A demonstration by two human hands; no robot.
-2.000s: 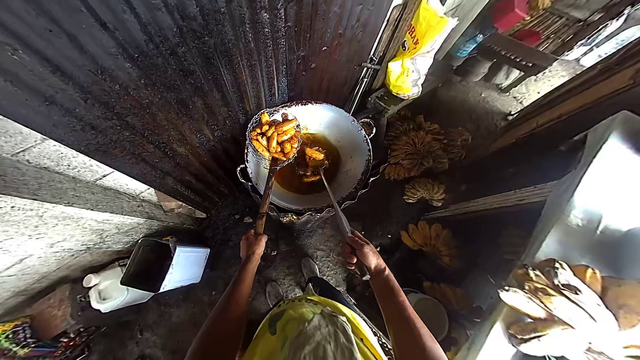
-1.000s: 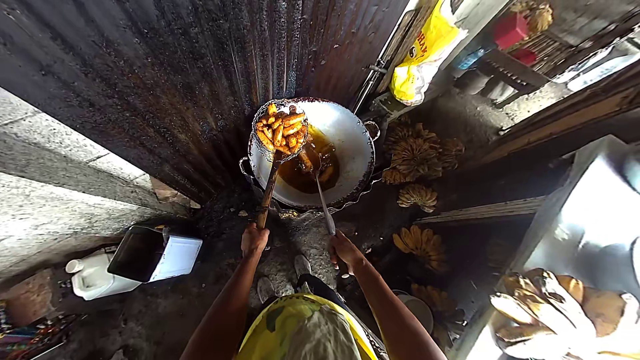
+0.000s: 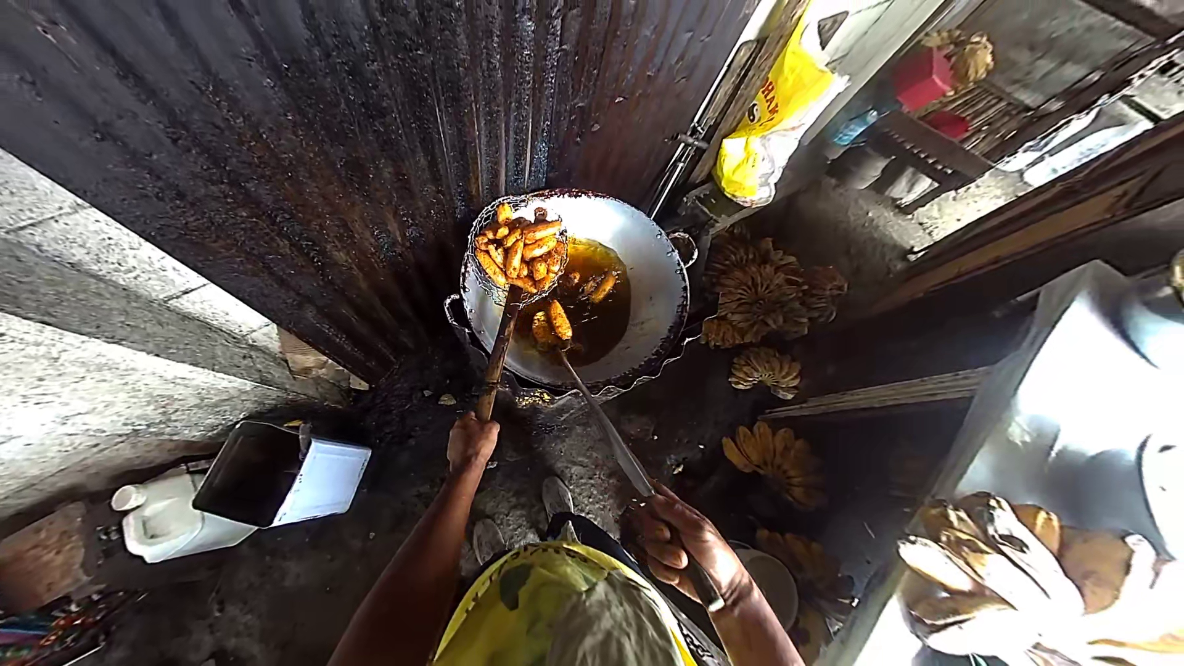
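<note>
My left hand (image 3: pixel 473 440) is closed around the wooden handle of a wire strainer (image 3: pixel 518 248), which is heaped with browned fried bananas and held over the left side of a large metal wok (image 3: pixel 659 277). My right hand (image 3: pixel 683 546) grips a long metal ladle (image 3: pixel 615 439) by its handle. Fried pieces (image 3: pixel 558 321) lie at the ladle's far end, over the dark oil (image 3: pixel 601 344) in the wok. A few more pieces show in the oil. The ladle's head is mostly hidden by the food.
Corrugated metal sheeting (image 3: pixel 370 139) stands behind the wok. Banana bunches (image 3: pixel 760 287) lie on the floor to the right, with more bananas (image 3: pixel 990 564) on a metal-covered surface. A cut-open container (image 3: pixel 319 481) and a white jug (image 3: pixel 171 518) stand at left. A yellow bag (image 3: pixel 777 102) hangs at upper right.
My right hand has moved back toward my body and to the right, and the ladle's end now has fried pieces at it near the wok's front. The strainer stays over the wok's left side.
</note>
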